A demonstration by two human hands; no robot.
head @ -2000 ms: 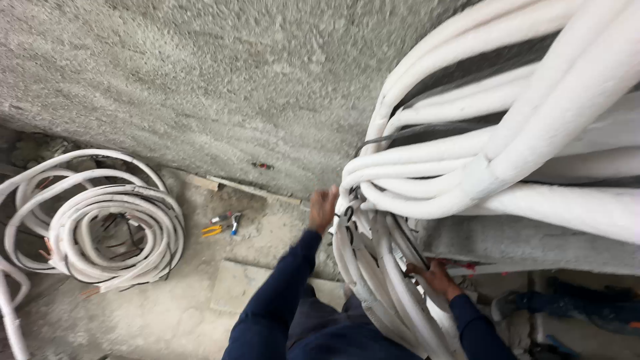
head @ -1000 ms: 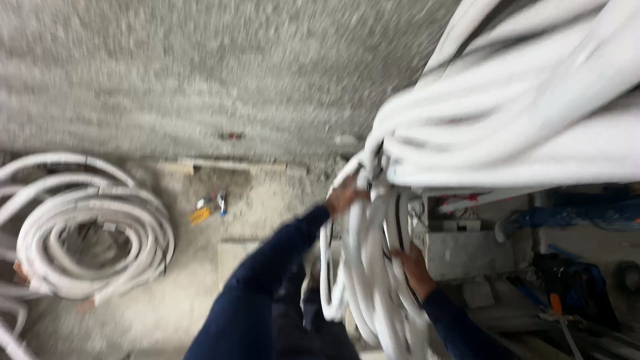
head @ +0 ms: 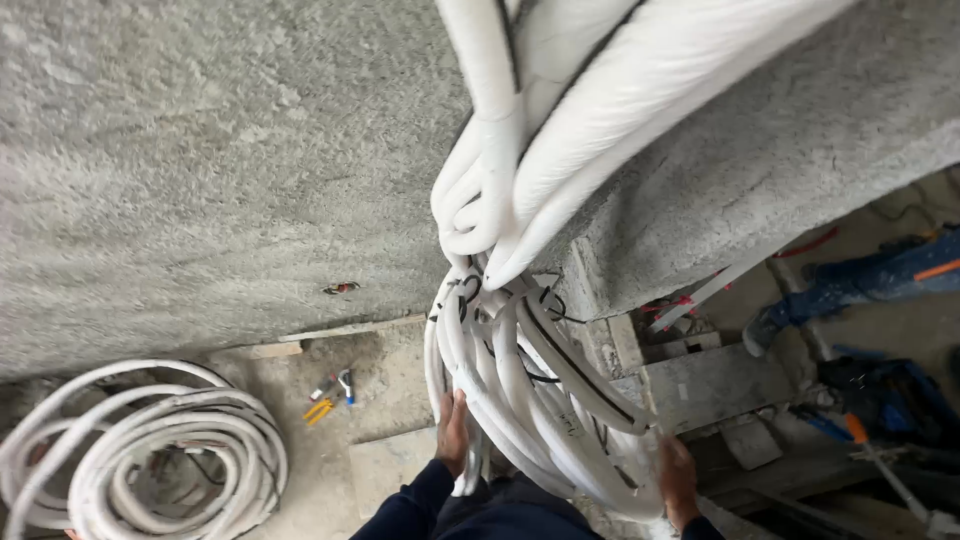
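Observation:
A thick bundle of white insulated pipes (head: 600, 135) comes down from above along the plastered wall and narrows where black cable runs among it. Below that, the coiled lower part of the bundle (head: 517, 375) hangs in loops in front of me. My left hand (head: 453, 435) lies flat along the left side of these loops, fingers pointing up. My right hand (head: 675, 476) rests against their right outer side, partly blurred. The two hands have the coil between them. Whether the fingers close around any pipe is not visible.
Another coil of white insulated pipe (head: 180, 465) lies on the floor at left. Yellow-handled pliers (head: 319, 411) and small tools are near the wall. At right are a wall corner (head: 592, 277), a person's leg (head: 862, 281), a dark tool bag (head: 885, 397) and rubble.
Both hands have moved down the bundle and farther apart. My left hand was near the narrow part of the pipes; it is now lower, at the side of the loops.

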